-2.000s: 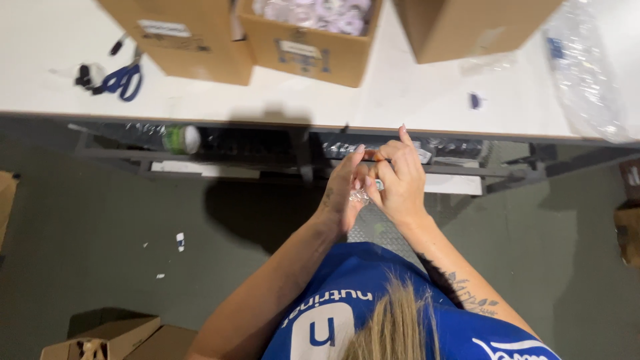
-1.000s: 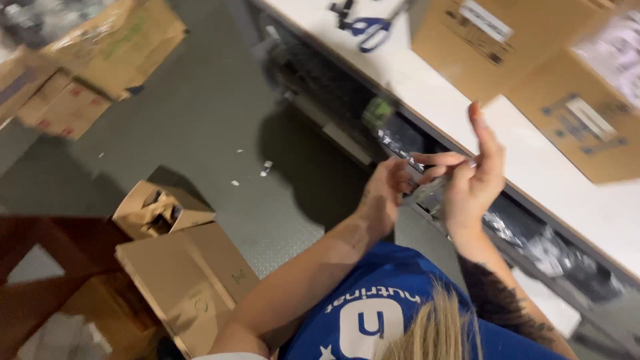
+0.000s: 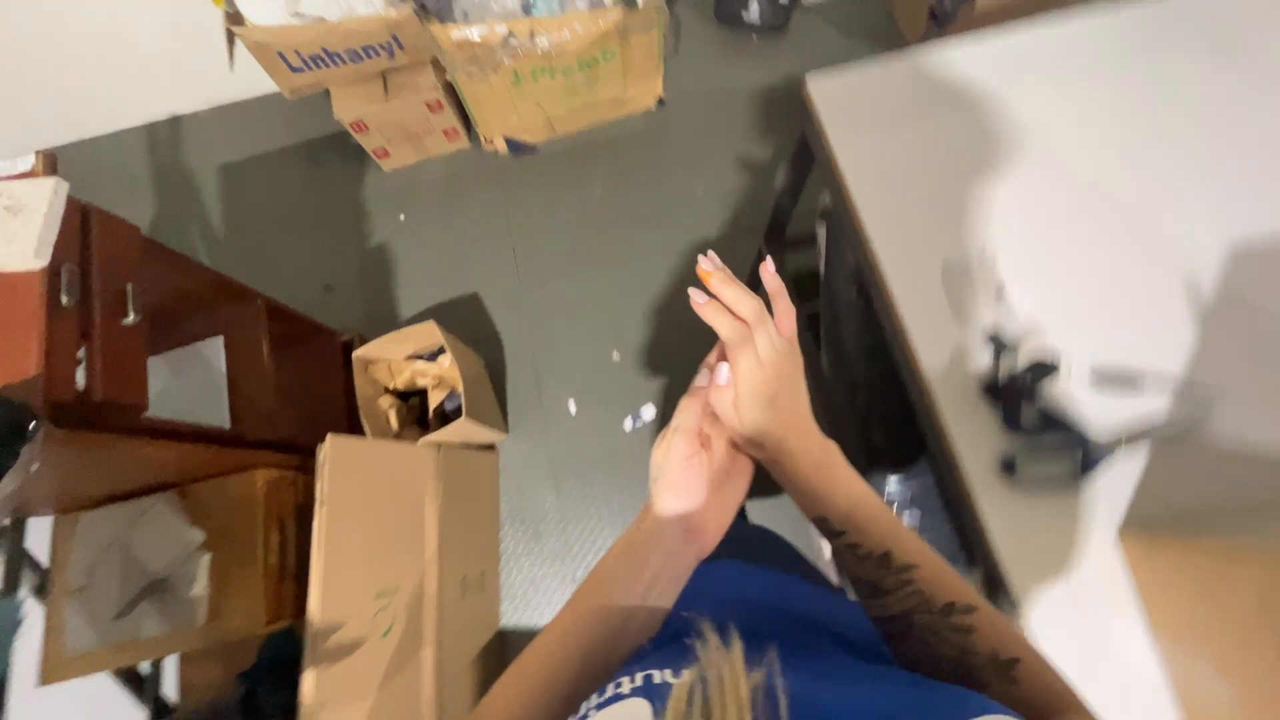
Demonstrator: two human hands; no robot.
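Note:
Over the gap between the floor and the white table, my left hand (image 3: pixel 695 465) and my right hand (image 3: pixel 765 370) press together near the middle of the view. The right hand's fingers point up and are spread, with an orange spot at one fingertip. The left hand lies lower, its fingers against the right palm and partly hidden by it. No object shows in either hand; whether something small is between the palms cannot be told.
The white table (image 3: pixel 900 190) runs along the right, bearing blurred dark scissors (image 3: pixel 1040 400). Left are an open cardboard box (image 3: pixel 470 385), a long carton (image 3: pixel 375 570) and a reddish-brown wooden cabinet (image 3: pixel 200 270). Filled boxes (image 3: pixel 570 80) stand at the top. White scraps (image 3: pixel 640 416) lie on the floor.
The view has swung strongly left, away from the boxes on the table. My hands have come together palm to palm; two seconds ago clear plastic showed between them.

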